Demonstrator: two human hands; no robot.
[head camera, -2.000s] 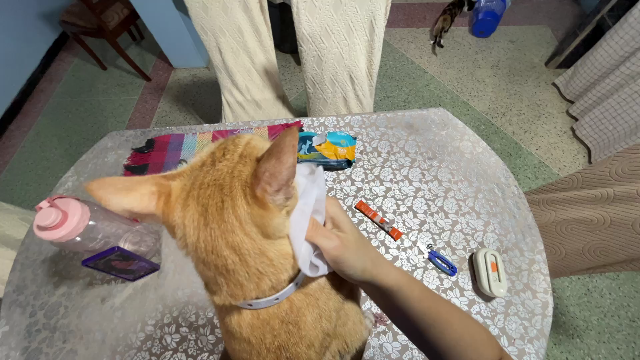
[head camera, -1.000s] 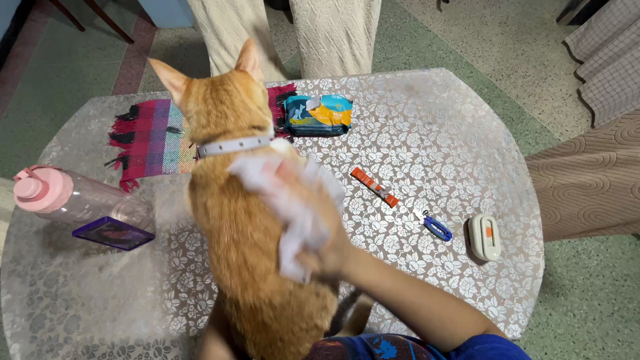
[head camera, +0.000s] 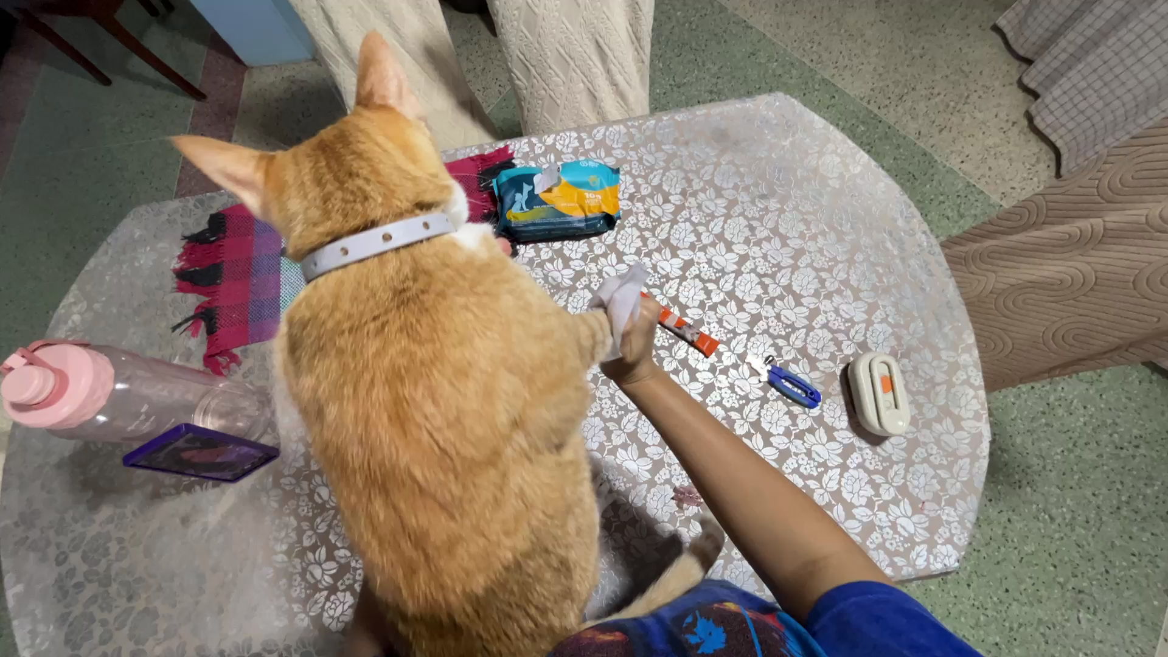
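Observation:
An orange cat (head camera: 438, 392) with a pale studded collar (head camera: 379, 245) sits on the table, its back to me. My right hand (head camera: 636, 342) holds a white wipe (head camera: 621, 297) wrapped around the cat's raised right front paw. Beyond the cat lies a teal and orange pack of wipes (head camera: 558, 199). Just past my right hand is an orange stick sachet (head camera: 686, 330). My left hand is hidden; only a bit of the left arm shows low beside the cat's body, so its grip cannot be told.
A pink-lidded clear bottle (head camera: 137, 388) and a purple-framed item (head camera: 203, 453) are at the left. A fringed plaid cloth (head camera: 239, 283) lies beneath the pack and behind the cat. Blue nail clippers (head camera: 792, 386) and a cream oval grooming tool (head camera: 879, 394) rest at the right.
My right hand has moved with the wipe from the cat's face, across its back, to its right front paw. The cat's head has moved up and away, then turned slightly.

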